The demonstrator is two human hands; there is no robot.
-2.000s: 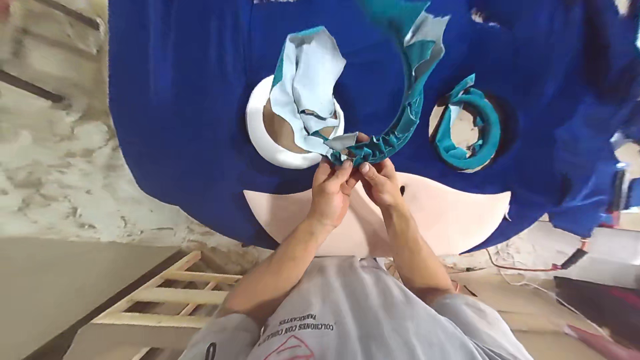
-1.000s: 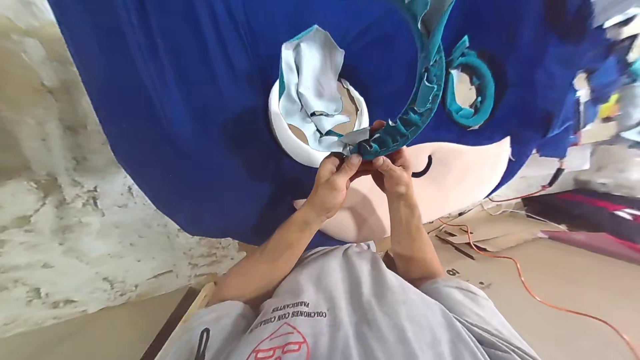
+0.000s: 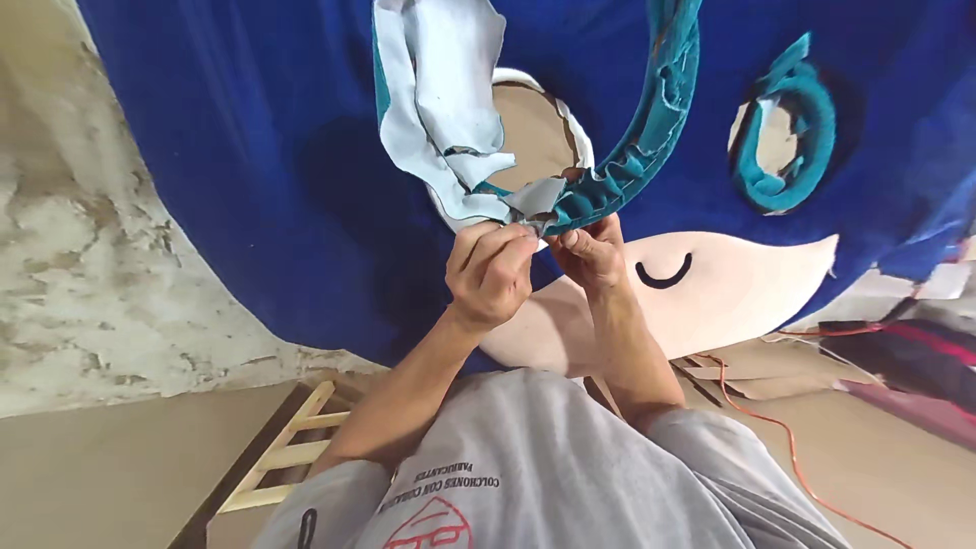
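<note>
My left hand (image 3: 494, 271) pinches the lower edge of a fabric-covered ring, where its pale grey fabric backing (image 3: 457, 84) meets the gathered teal fabric (image 3: 648, 145). Close by on the right, my right hand (image 3: 591, 252) grips the teal part from below, thumb towards me. Behind the ring, a white-rimmed ring (image 3: 583, 137) surrounds a round brown area on the large blue fabric piece (image 3: 335, 191). A smaller teal fabric ring (image 3: 820, 145) lies at the right. Below my hands is a pale pink fabric shape (image 3: 732, 282) with a black curved line.
A rough, patchy whitish surface (image 3: 152, 252) runs along the left. Slatted wooden framing (image 3: 293, 454) stands at the lower left. An orange cord (image 3: 789, 442) trails across the brown surface at the lower right, near dark and pink material (image 3: 923, 366).
Both hands stay at the ring's lower edge. My left hand has turned so that its knuckles face up more, and my right thumb is more exposed. The view has shifted.
</note>
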